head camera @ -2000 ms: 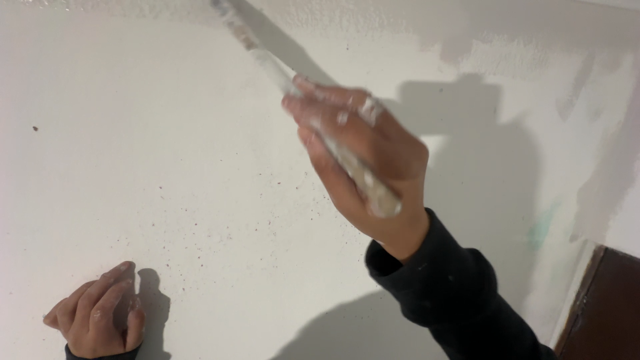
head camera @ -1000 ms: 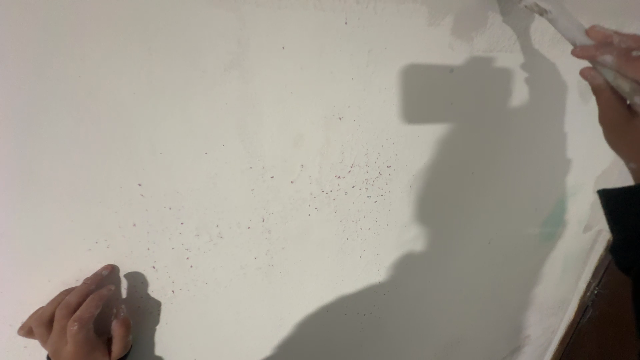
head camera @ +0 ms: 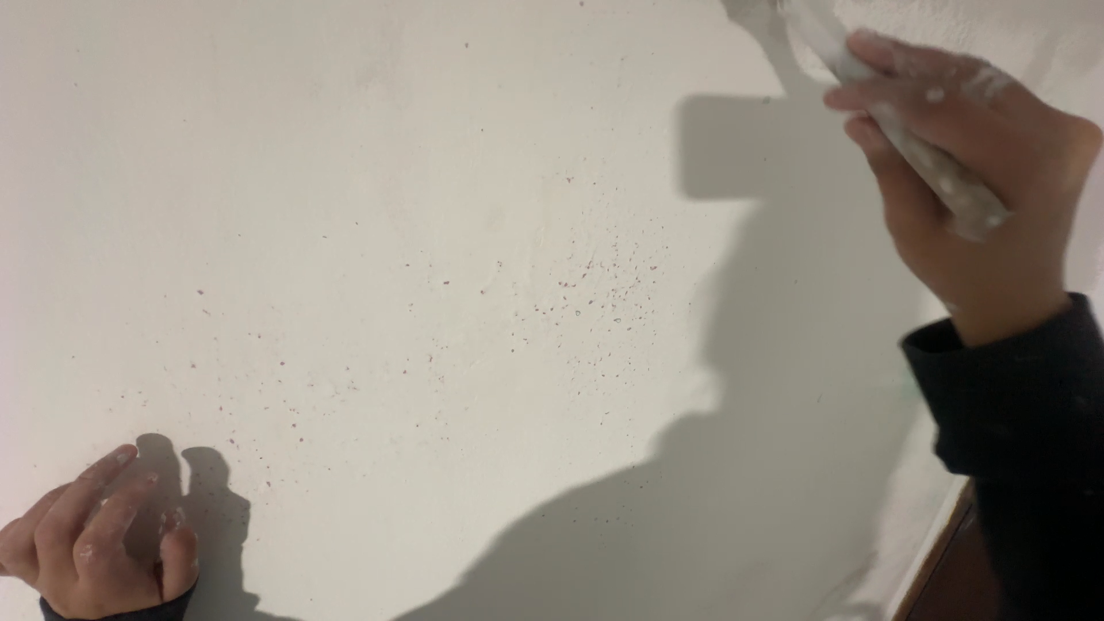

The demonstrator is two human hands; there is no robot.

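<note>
My right hand (head camera: 975,164), smeared with white paint, grips the pale handle of a long tool, apparently a paintbrush (head camera: 923,155), at the upper right. The handle's end points down toward my wrist; the working end reaches the top edge of the view and is mostly cut off. Beneath both hands lies a broad off-white painted surface (head camera: 388,216) with dark specks scattered across its middle. At the lower left, my left hand (head camera: 103,543) is near or on this surface with fingers bent and apart, holding nothing. Its fingers also carry white paint marks.
A dark brown surface (head camera: 957,552) shows at the lower right, beyond the pale surface's edge. Rough, textured white paint (head camera: 914,26) lies near the top right. Shadows of my head and arm fall over the right and lower middle.
From the upper middle, my right hand moved with the tool to the far right, and it now shows somewhat further left than one second ago. My left hand stays at the lower left.
</note>
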